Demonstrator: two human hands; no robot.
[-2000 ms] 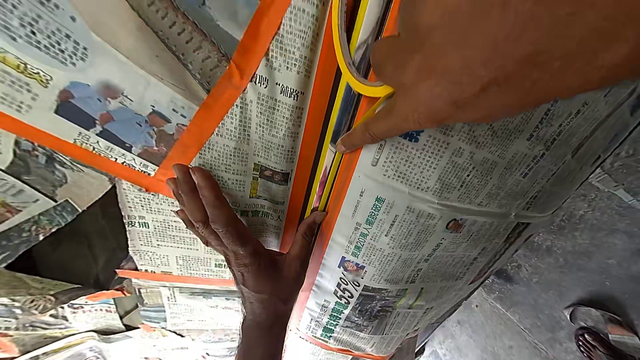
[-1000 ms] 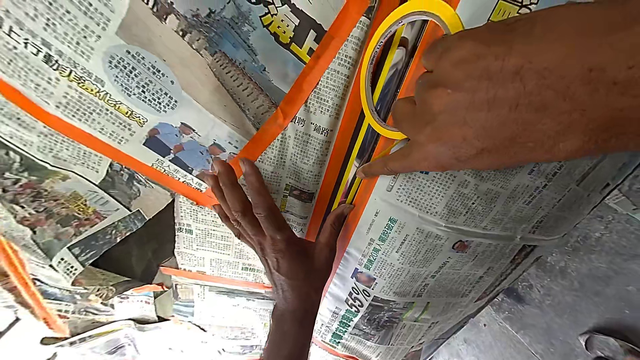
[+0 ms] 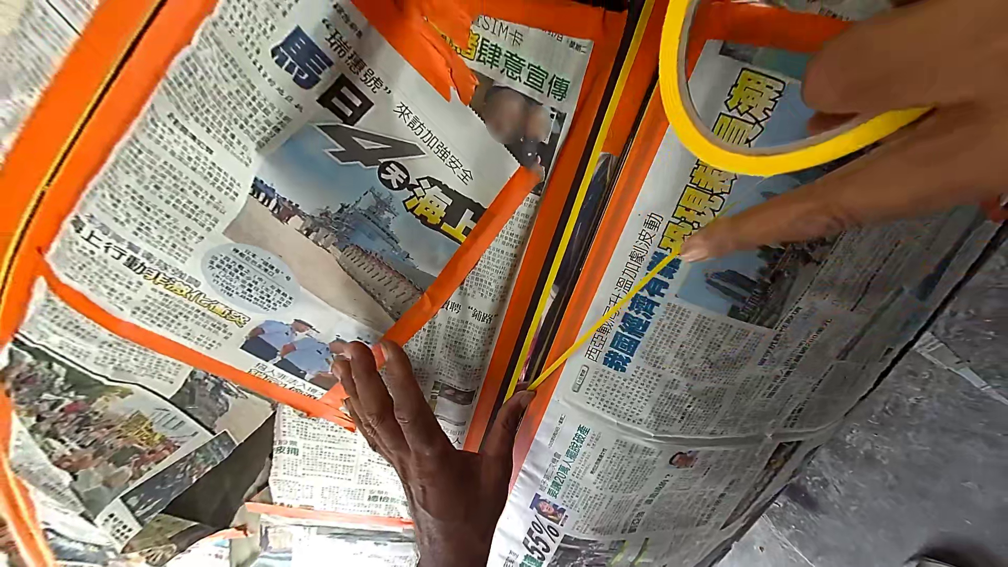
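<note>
My right hand [image 3: 890,150] grips a roll of yellow tape [image 3: 748,157] at the upper right, its index finger extended. A thin yellow tape strand [image 3: 606,315] runs from near that fingertip down to my left thumb. My left hand [image 3: 449,449] lies spread on the newspaper, its thumb pressing the strand's lower end at the dark trim. Beside it, a yellow line [image 3: 568,224] runs along the black strip between orange tape borders [image 3: 543,260]. A narrow glossy dark strip [image 3: 579,252] shows between the orange bands.
Newspaper sheets [image 3: 331,228] edged with orange tape cover the surface at left. More newspaper [image 3: 669,409] covers the curved panel at right. Crumpled newspaper [image 3: 94,441] lies at lower left. Grey floor [image 3: 882,465] shows at lower right.
My right hand has moved up and right with the roll, and a length of yellow tape now stretches between my hands. My left hand stays spread on the newspaper by the trim.
</note>
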